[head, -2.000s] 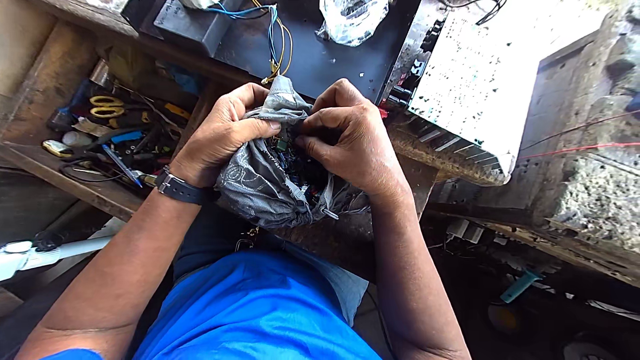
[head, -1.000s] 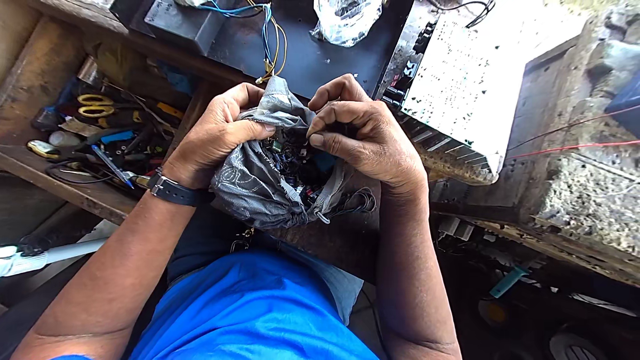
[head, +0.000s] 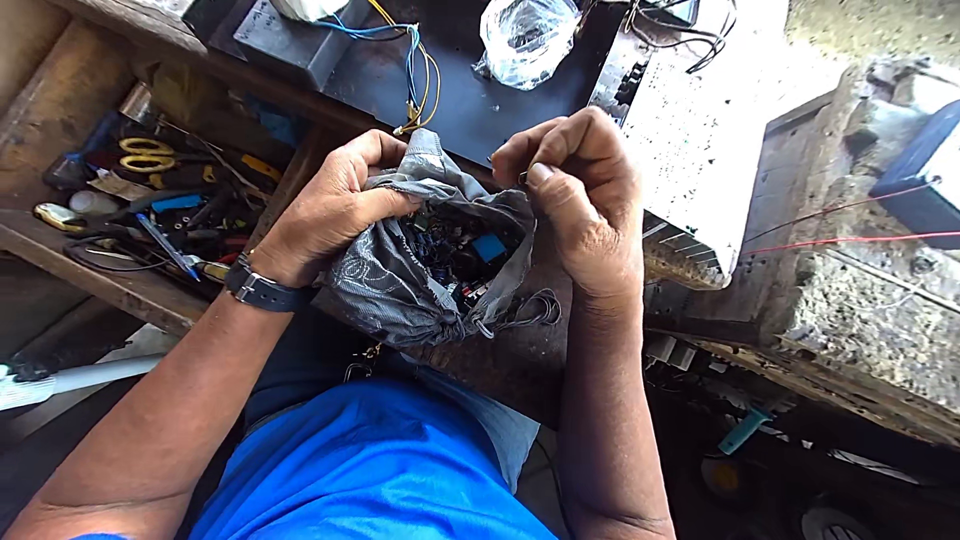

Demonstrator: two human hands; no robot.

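Note:
A grey cloth drawstring bag point(head: 375, 281) lies gaping in front of my body, full of small electronic components point(head: 442, 247), among them a blue block-shaped part point(head: 489, 247). My left hand point(head: 330, 202) grips the bag's upper left rim between thumb and fingers. Just past the bag's right rim, my right hand point(head: 581, 195) pinches a tiny thin-leaded part point(head: 523, 177) between thumb and fingertips; its exact kind is too small to tell. The bag's cord point(head: 536, 307) is bunched at its lower right.
A wooden drawer point(head: 97, 281) with yellow-handled scissors point(head: 146, 155), a blue pen point(head: 166, 246) and loose tools is at left. Beyond the bag are a dark panel point(head: 457, 97), blue and yellow wires point(head: 412, 75) and a clear plastic bundle point(head: 529, 41). A speckled white metal panel point(head: 697, 135) lies at right.
My right hand has moved from over the bag's mouth to its right side, with a tiny part now visible in its fingertips. More of the bag's contents shows. My left hand keeps its hold.

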